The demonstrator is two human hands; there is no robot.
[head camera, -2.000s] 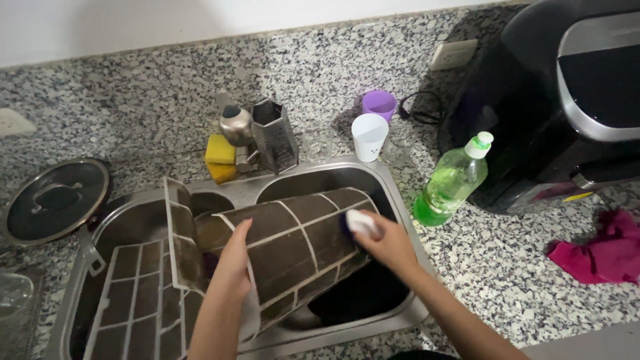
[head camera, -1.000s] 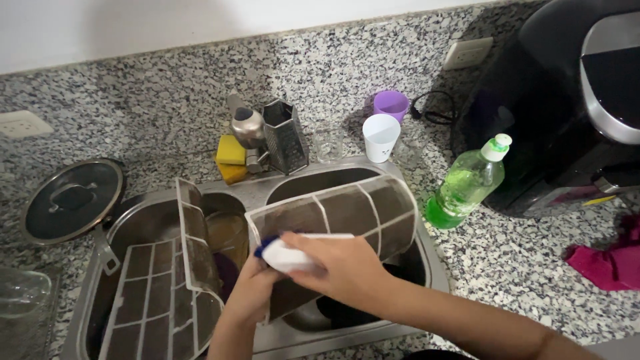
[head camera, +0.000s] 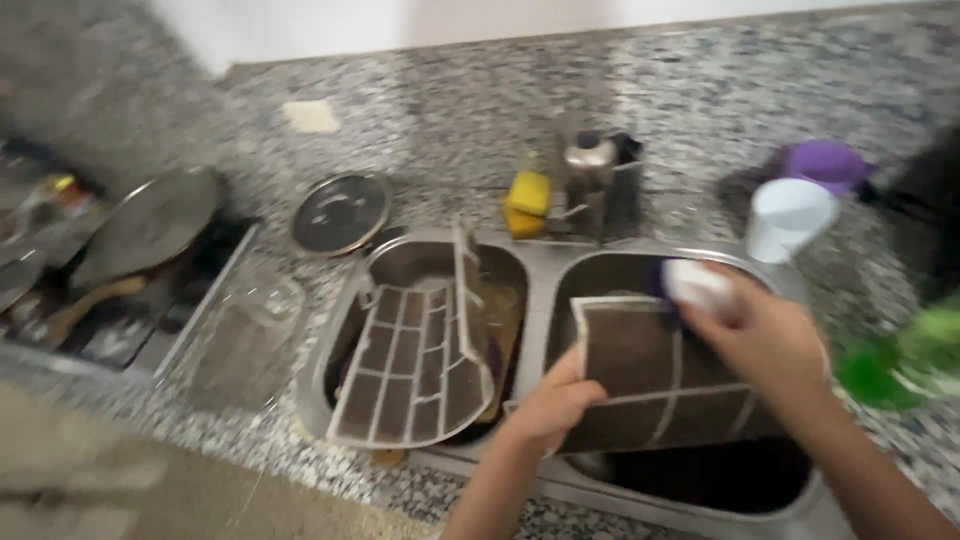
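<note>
My left hand (head camera: 559, 401) grips the left edge of a mesh filter panel (head camera: 630, 352) with a white plastic frame, held over the right basin of a steel double sink (head camera: 538, 300). My right hand (head camera: 757, 337) is closed around a white brush (head camera: 697, 289) with a dark blue side, which is at the panel's upper edge. A second mesh filter panel (head camera: 409, 367), curved and with a white grid, rests in the left basin, where brownish liquid shows beside it. The view is blurred.
Behind the sink are a yellow sponge (head camera: 529, 193), a metal grater (head camera: 622, 187), a white cup (head camera: 791, 217) and a purple cup (head camera: 829, 166). A green soap bottle (head camera: 885, 367) stands right. To the left lie a glass lid (head camera: 341, 212) and a stove with a pan (head camera: 150, 225).
The view has swung left, bringing the stove in. My right hand with the brush has moved away from my left hand, toward the panel's upper right. My left hand still holds the panel's left side.
</note>
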